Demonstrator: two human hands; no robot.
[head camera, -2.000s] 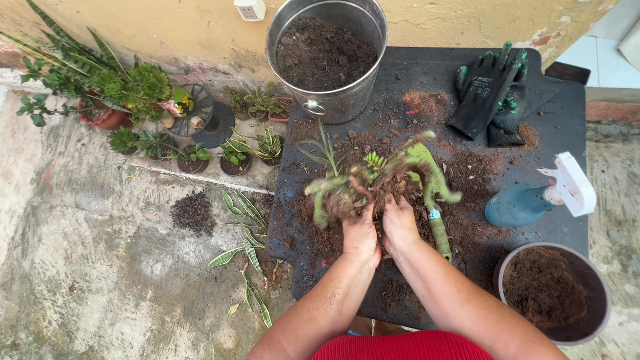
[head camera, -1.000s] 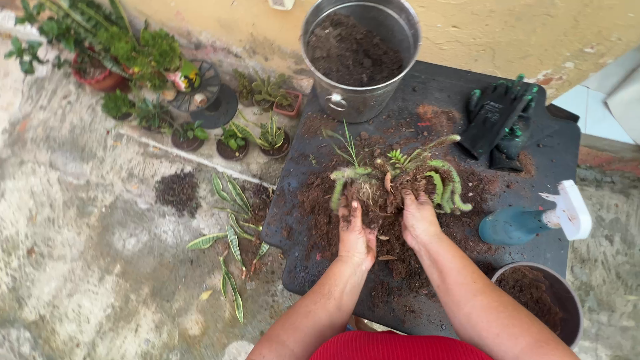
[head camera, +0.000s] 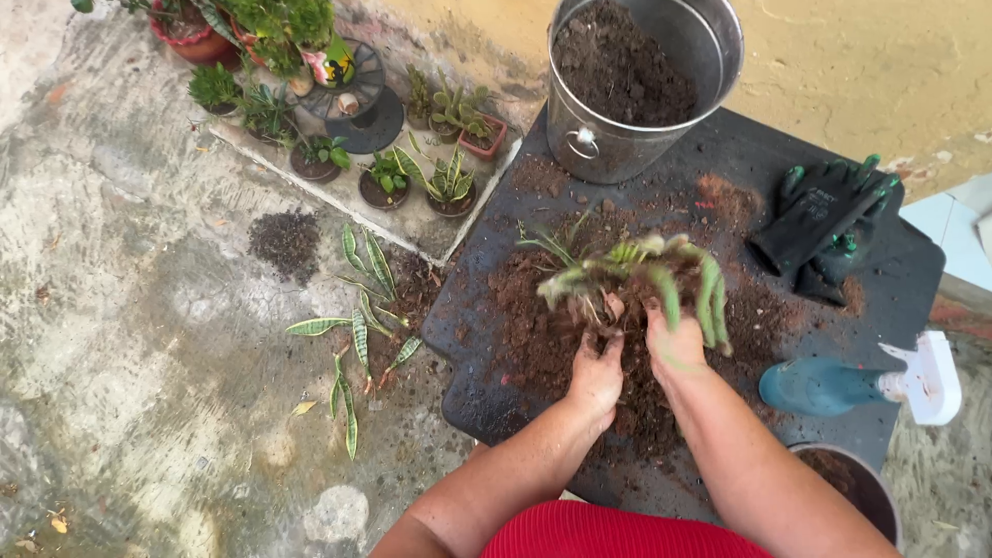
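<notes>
Clumped cactus stems (head camera: 665, 271) with soil-covered roots are held over the middle of the dark table (head camera: 496, 387), partly blurred. My right hand (head camera: 674, 341) grips the root mass below the green stems. My left hand (head camera: 598, 376) is at the left underside of the roots, its soiled fingertips bent together; whether they pinch roots is unclear. Loose brown soil (head camera: 535, 333) spreads beneath and around both hands. A thin-leaved green plant (head camera: 554, 246) shows just left of the cactus stems.
A metal bucket of soil (head camera: 628, 77) stands at the table's back. To the right are black gloves (head camera: 814, 217), a blue spray bottle (head camera: 829, 386) and a round pot (head camera: 883, 496). Potted plants (head camera: 449, 186) and loose variegated leaves (head camera: 360, 341) are at left.
The hands, apart at either side of the root clump one second ago, are now nearer each other under it. The cactus stems have shifted with the clump. The view has turned and moved.
</notes>
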